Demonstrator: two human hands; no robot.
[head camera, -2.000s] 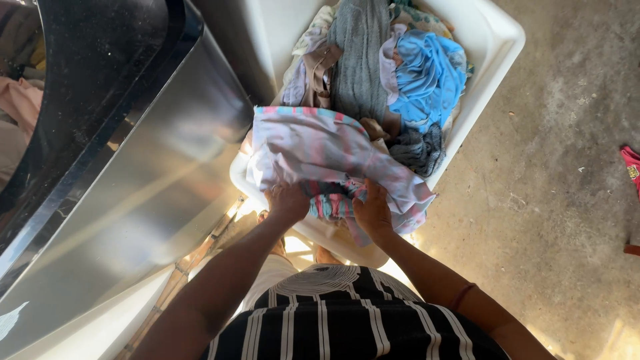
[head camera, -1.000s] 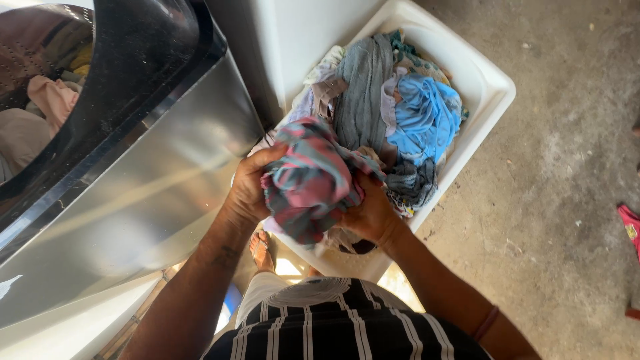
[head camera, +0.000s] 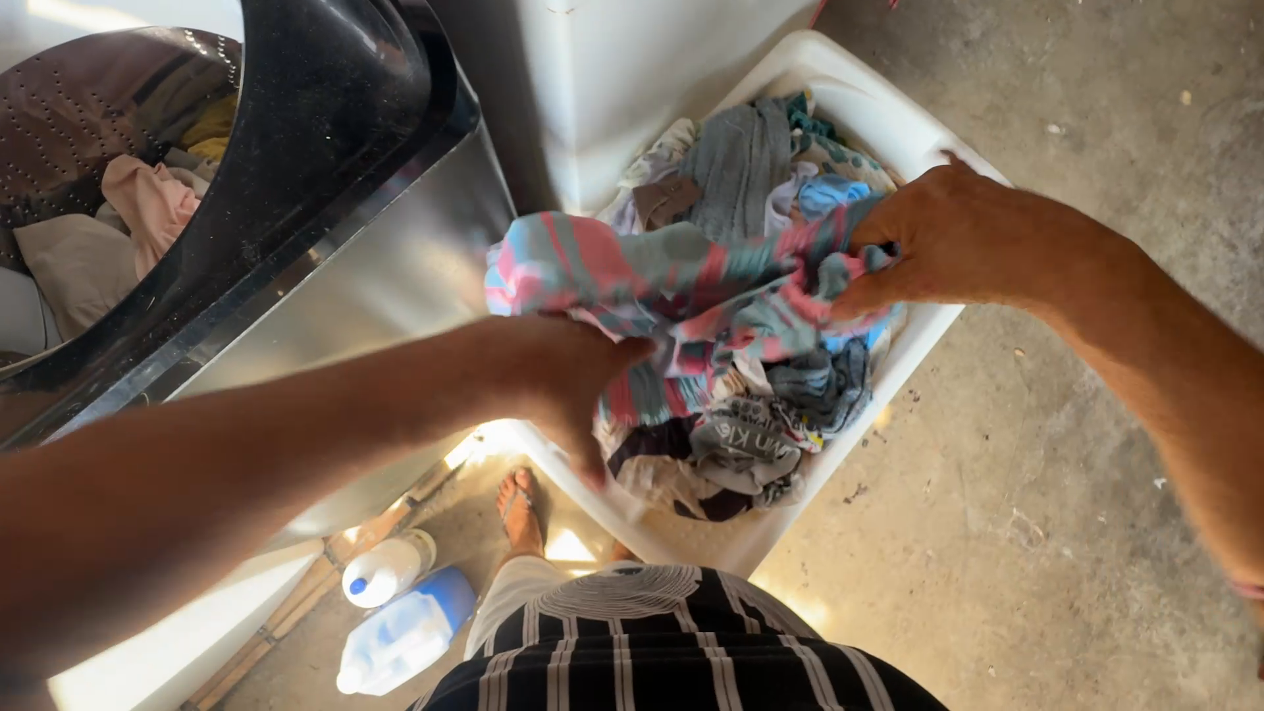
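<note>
A pink and grey-blue striped cloth (head camera: 681, 267) is stretched over a white plastic tub (head camera: 889, 99). My right hand (head camera: 918, 237) grips its right end, fingers closed on the bunched fabric. Blurred by motion, my left hand (head camera: 573, 380) is at the lower left of the cloth, thumb and fingers spread; whether it touches the fabric is unclear. Beneath lie heaped clothes: a grey garment (head camera: 736, 168), a light blue one (head camera: 829, 195), a dark grey-blue one (head camera: 825, 385) and a grey piece bearing writing (head camera: 750, 444).
At left stands a top-loading washing machine (head camera: 346, 148) with clothes in its perforated drum (head camera: 89, 109). A white appliance side (head camera: 612, 79) rises behind the tub. Two plastic bottles, one white (head camera: 390, 568) and one with blue (head camera: 405, 632), are on the concrete floor near my foot (head camera: 518, 504).
The striped cloth, bunched between both hands a second ago, is now spread out sideways. My right hand has moved right and up with its end. The bottles have come into view.
</note>
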